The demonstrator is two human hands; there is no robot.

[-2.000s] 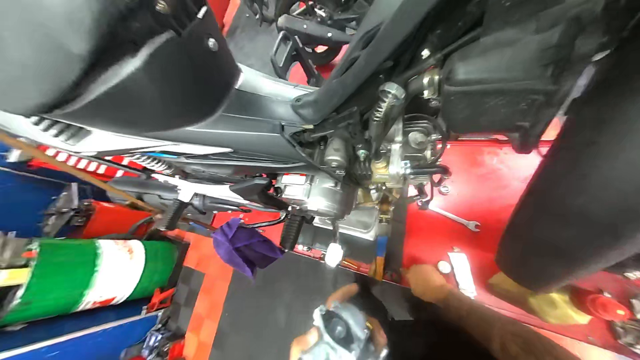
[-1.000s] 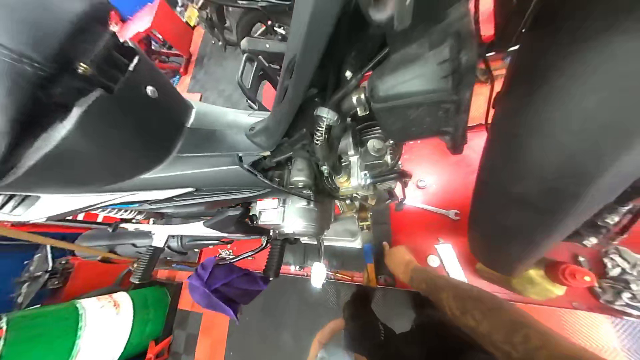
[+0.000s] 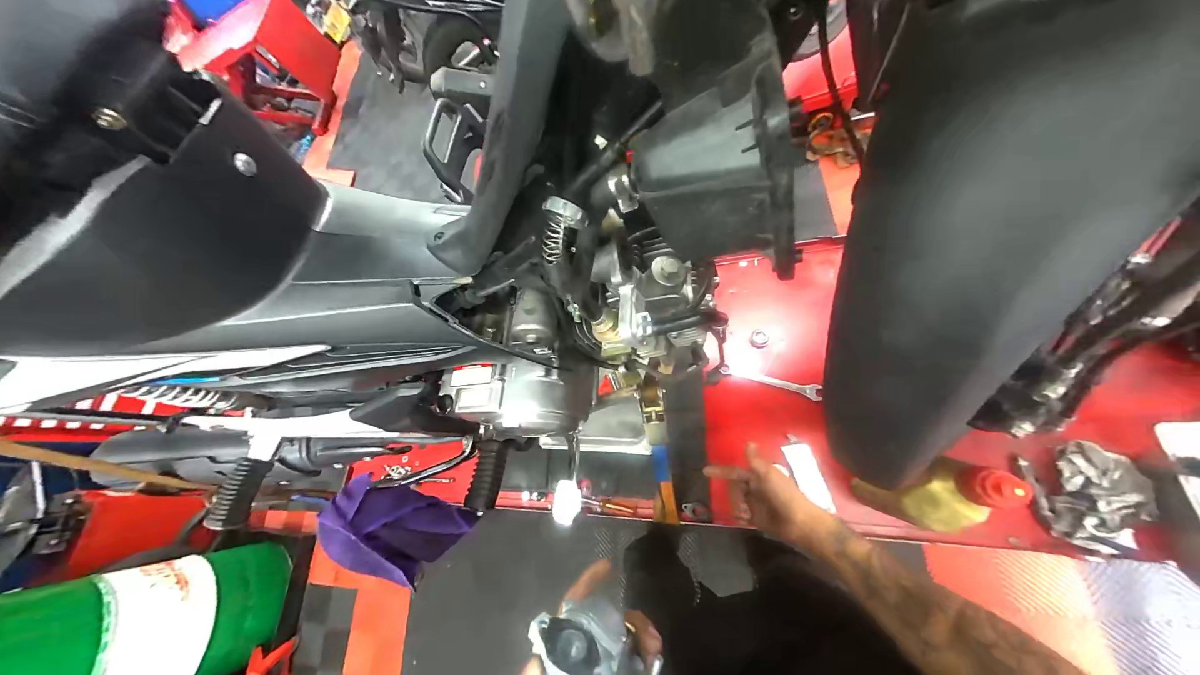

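At the bottom of the head view my left hand (image 3: 591,583) is closed around a metal carburetor-like part (image 3: 579,639) with a dark round bore. My right hand (image 3: 764,492) is at the edge of the red lift platform (image 3: 769,412), its fingers spread and nothing visible in them. Left of it a blue-and-orange strip (image 3: 664,483) hangs down. Above the hands is the exposed engine (image 3: 530,398) of an underbone motorcycle, with a coil spring (image 3: 555,234) over it. An open-end wrench (image 3: 783,382) lies on the platform beyond my right hand.
A black front tire or fender-like curved part (image 3: 966,216) hangs at right. Near it are a yellow bottle with a red cap (image 3: 996,487) and crumpled foil-like material (image 3: 1102,492). A purple cloth (image 3: 389,534) hangs by the footpeg. A green cylinder (image 3: 248,595) stands lower left.
My right hand has opened its fingers and lifted slightly from the platform edge. The metal part in my left hand, out of sight one second ago, shows again. The view has shifted.
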